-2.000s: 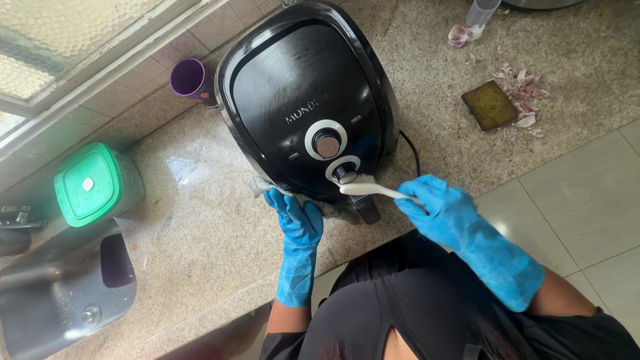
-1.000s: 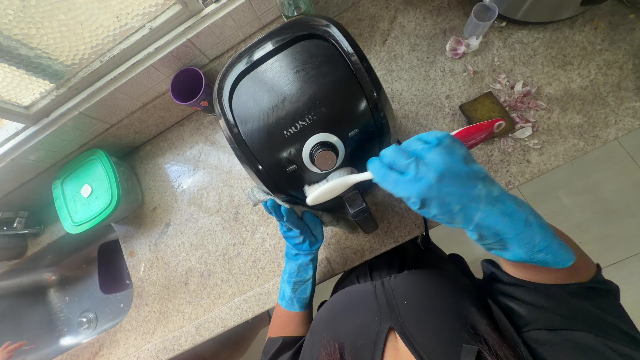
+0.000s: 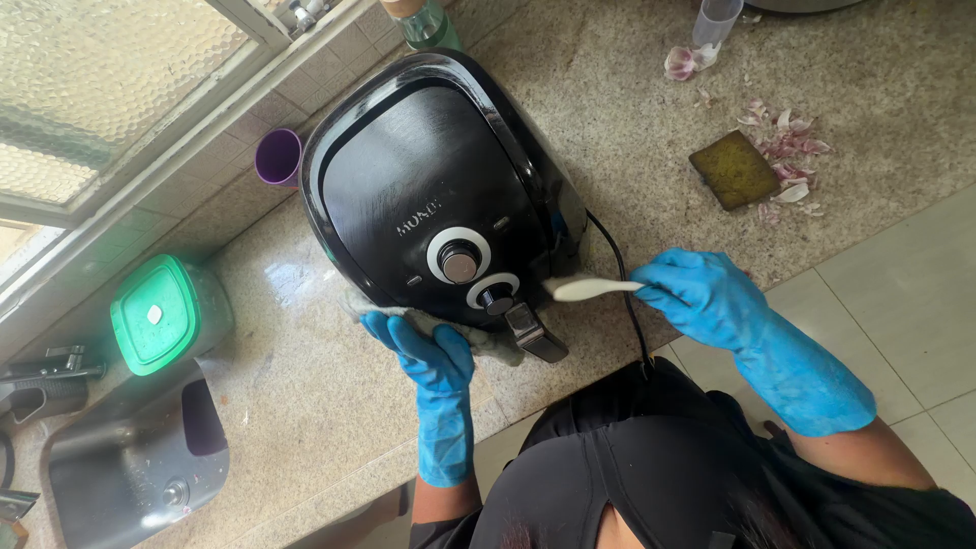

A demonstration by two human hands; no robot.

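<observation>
A black air fryer [image 3: 427,168] with two round dials and a front handle [image 3: 536,333] stands on the speckled stone counter. My right hand [image 3: 705,293], in a blue rubber glove, grips a white brush [image 3: 593,288]. The bristles are at the fryer's right side, beside the lower dial [image 3: 494,294]. My left hand [image 3: 431,354], gloved the same way, presses a greyish cloth [image 3: 488,343] against the fryer's lower left edge. Part of the cloth lies under or behind those fingers, so its full shape is hidden.
The power cord [image 3: 621,267] runs down past the brush to the counter edge. A purple cup [image 3: 278,158] and glass bottle [image 3: 427,27] stand by the wall. Left are a green-lidded container [image 3: 155,314] and steel sink [image 3: 114,488]. A sponge [image 3: 734,170] lies beside garlic skins [image 3: 793,152].
The brush has moved from the front around the lower dial to the fryer's right side, with my right hand farther right. My left hand stays at the lower left edge with the cloth.
</observation>
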